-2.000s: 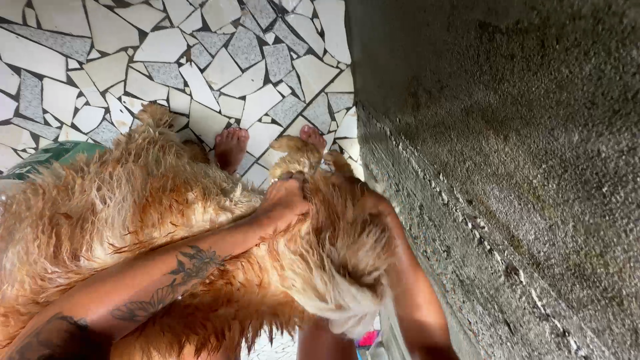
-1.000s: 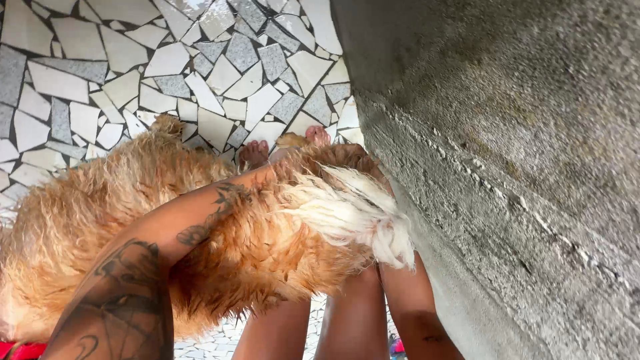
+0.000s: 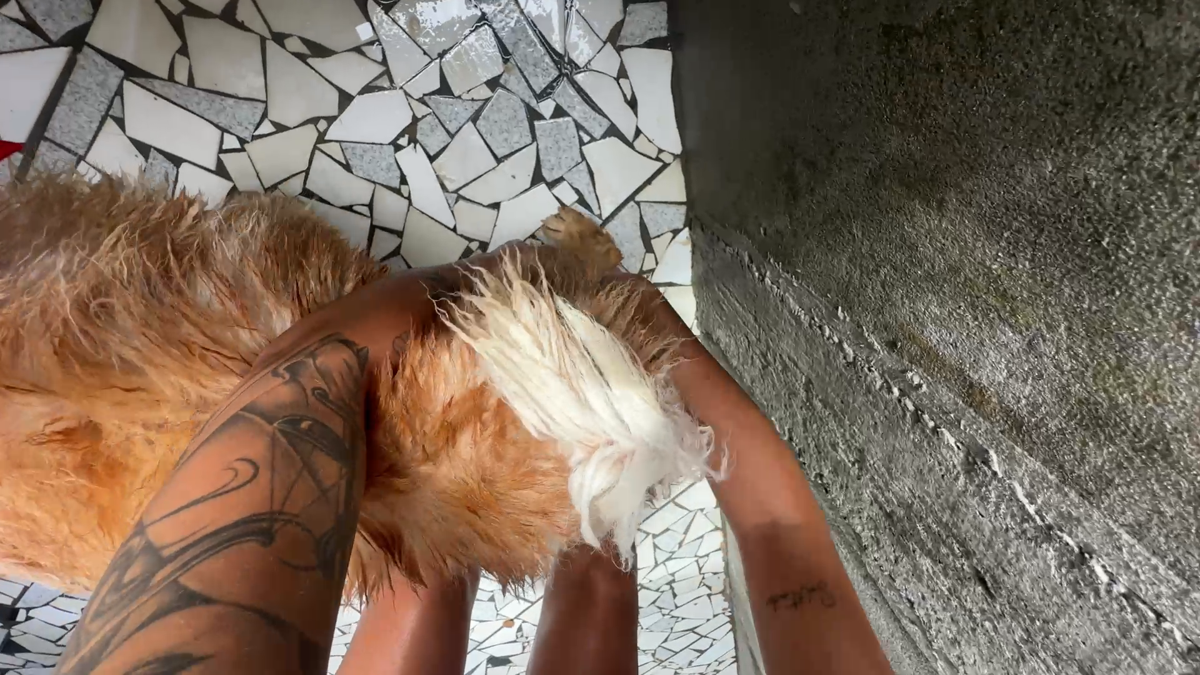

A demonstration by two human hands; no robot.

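A wet, long-haired golden dog point(image 3: 469, 450) stands across the view, its body running off the left edge. Its pale, shaggy tail point(image 3: 600, 394) hangs over the rump, pointing down. One paw point(image 3: 581, 239) shows beyond the rump, above the tiles. My left arm, tattooed, reaches over the dog's back, and my left hand point(image 3: 506, 258) is mostly hidden behind the fur at the far side of the rump. My right arm comes up along the rump's right side; my right hand point(image 3: 628, 286) is largely covered by fur near the raised leg. The fingers of both hands are out of sight.
A rough grey concrete wall point(image 3: 937, 281) rises close on the right, beside my right arm. Broken-tile mosaic flooring point(image 3: 375, 117) lies beyond the dog, wet at the top. My bare legs point(image 3: 586, 609) stand on the near side. A red thing point(image 3: 7, 148) shows at the left edge.
My left hand, seen on the dog's hind leg two seconds ago, is now mostly hidden behind the rump. The pale tail shows more fully. My feet have gone out of sight.
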